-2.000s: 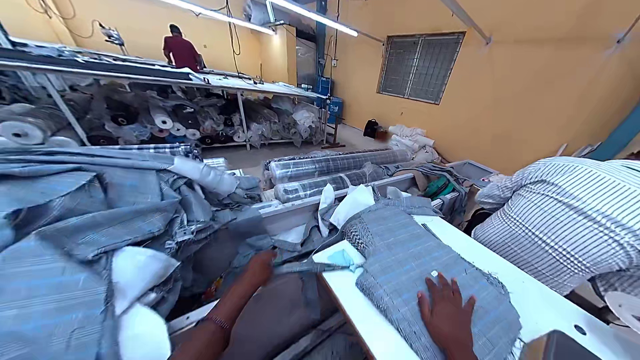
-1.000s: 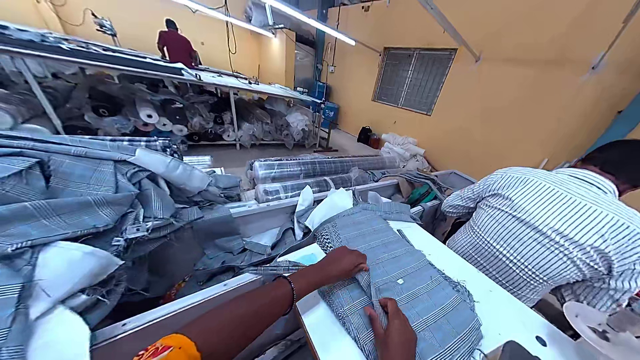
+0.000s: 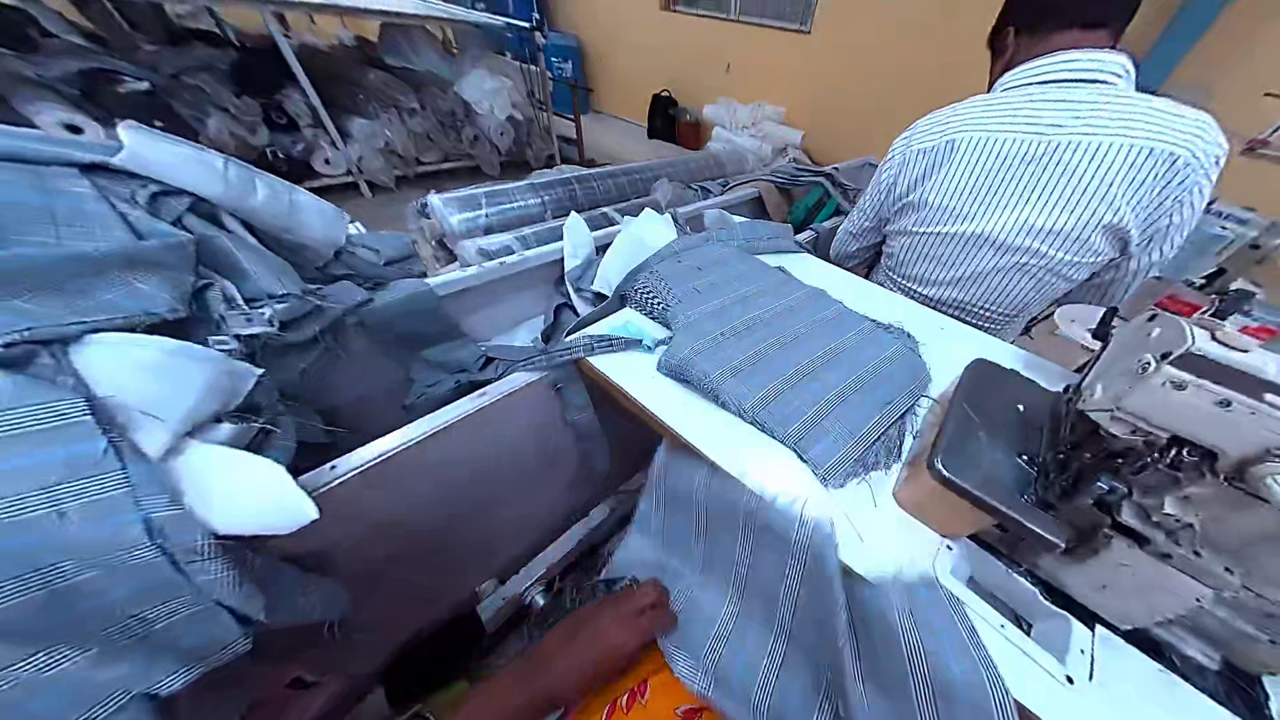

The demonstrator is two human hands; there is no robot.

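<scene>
My left hand (image 3: 640, 612), low in the centre of the view, is closed on the left edge of a grey striped fabric piece (image 3: 745, 590) that hangs over the front edge of the white table (image 3: 870, 525). My right hand is not in view. Behind the held piece, a stack of grey plaid cut pieces (image 3: 790, 350) lies on the table, with frayed edges. White and pale blue scraps (image 3: 635, 325) are at its left end. An industrial sewing machine (image 3: 1160, 400) stands to the right of the stack.
At the left, grey plaid fabric (image 3: 60, 500) is heaped with white pieces over a pale-railed trough (image 3: 420, 425). Plastic-wrapped fabric rolls (image 3: 600, 195) lie behind. A person in a striped shirt (image 3: 1040, 190) is beyond the table, back turned. More rolls (image 3: 330, 155) fill a rack.
My left hand has moved from the stack to the front of the table and now holds a hanging piece. My right hand, on the stack before, has left the view. The view has swung down.
</scene>
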